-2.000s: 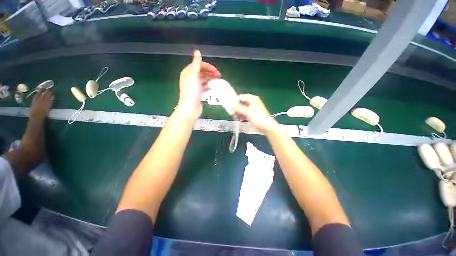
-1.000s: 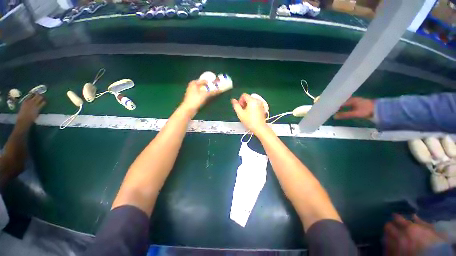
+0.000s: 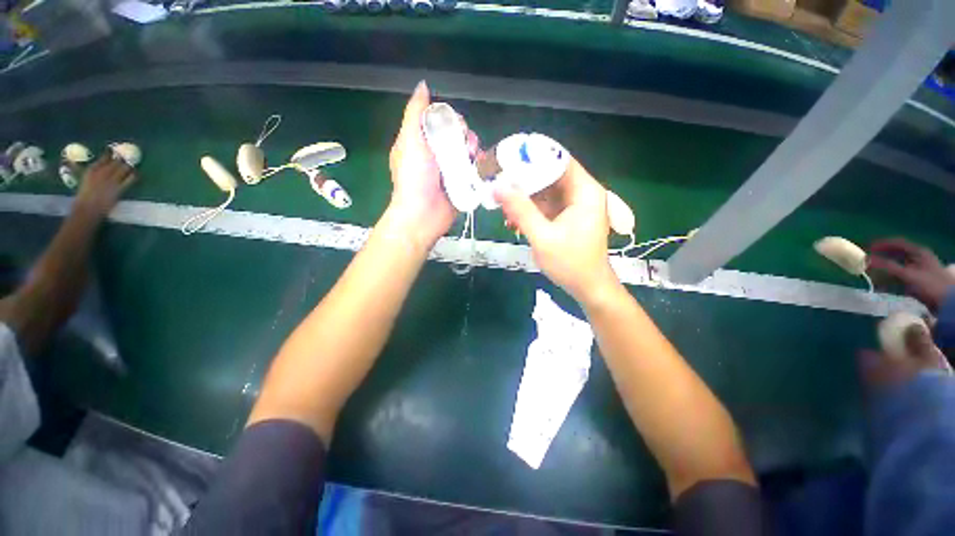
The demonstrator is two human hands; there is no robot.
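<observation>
My left hand (image 3: 417,188) holds a long white shell (image 3: 450,157), its hollow side showing, above the pale rail. My right hand (image 3: 560,225) holds a rounded white part with blue marks (image 3: 532,162), close to the shell's lower end. A thin whitish cord (image 3: 471,237) hangs down between my hands. A cream closed unit (image 3: 620,214) lies just right of my right hand, partly hidden by it, with its cord trailing right.
A white paper or cloth strip (image 3: 551,379) lies below my hands. Several cream units with cords (image 3: 249,163) lie left. The slanted grey post (image 3: 796,147) stands right. A neighbour's hand (image 3: 105,180) is far left; another person's hands (image 3: 913,270) handle units far right.
My left hand has turned and now holds a long shell upright. My right hand has come back with the blue-marked part in it. The person at right has moved their hands to the units there.
</observation>
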